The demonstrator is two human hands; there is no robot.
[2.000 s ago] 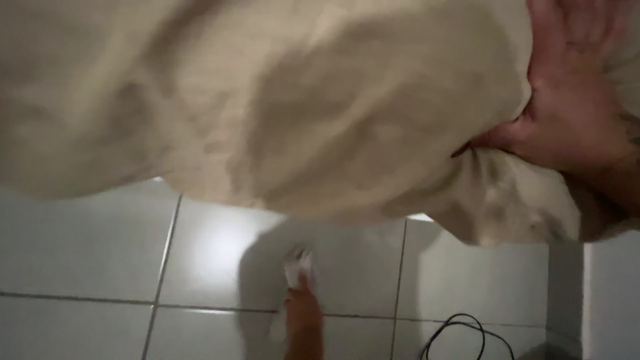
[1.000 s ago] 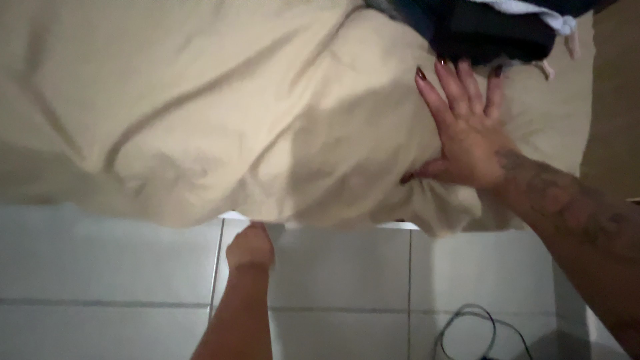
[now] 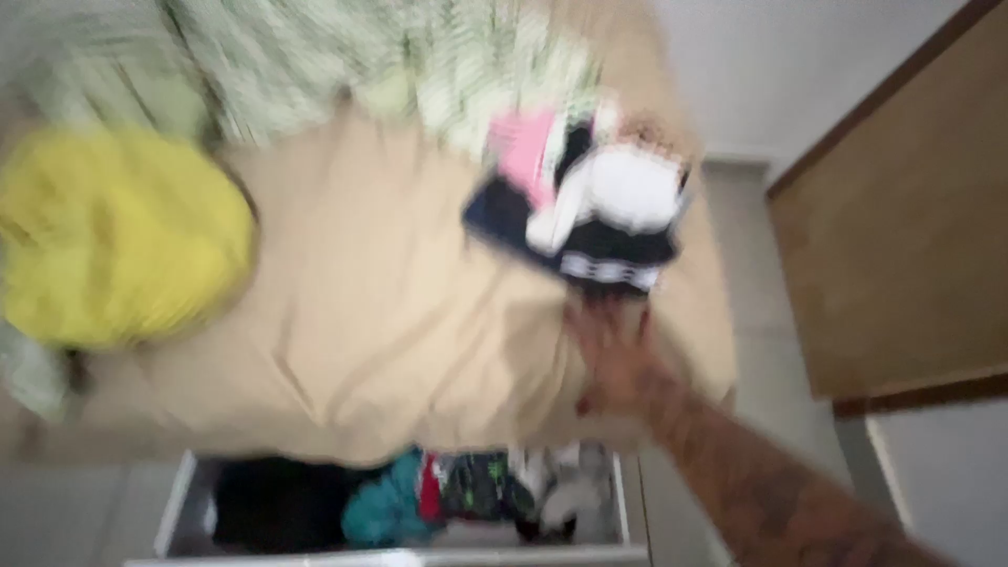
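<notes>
My right hand (image 3: 622, 358) rests with spread fingers on the beige bed sheet (image 3: 378, 315), its fingertips at the near edge of a small pile of clothes. That pile holds a white piece (image 3: 634, 189), a pink piece (image 3: 524, 150), a dark blue piece and a black garment with a white-patterned band (image 3: 610, 264). No grip on the pile can be seen. Below the bed edge, a white drawer (image 3: 394, 557) stands pulled out with black, teal (image 3: 386, 504), red and grey clothes inside. My left hand is out of view. The frame is blurred.
A bunched yellow cloth (image 3: 126, 236) lies on the bed at the left. Green and white patterned bedding (image 3: 331, 63) covers the far side. At the right are a brown wooden panel (image 3: 906, 213), a pale wall (image 3: 756, 71) and a strip of tiled floor (image 3: 756, 260).
The drawer under the bed now shows open, where only floor and my left hand showed at the bed edge before. My left hand has left the view. The view has shifted to show more bed.
</notes>
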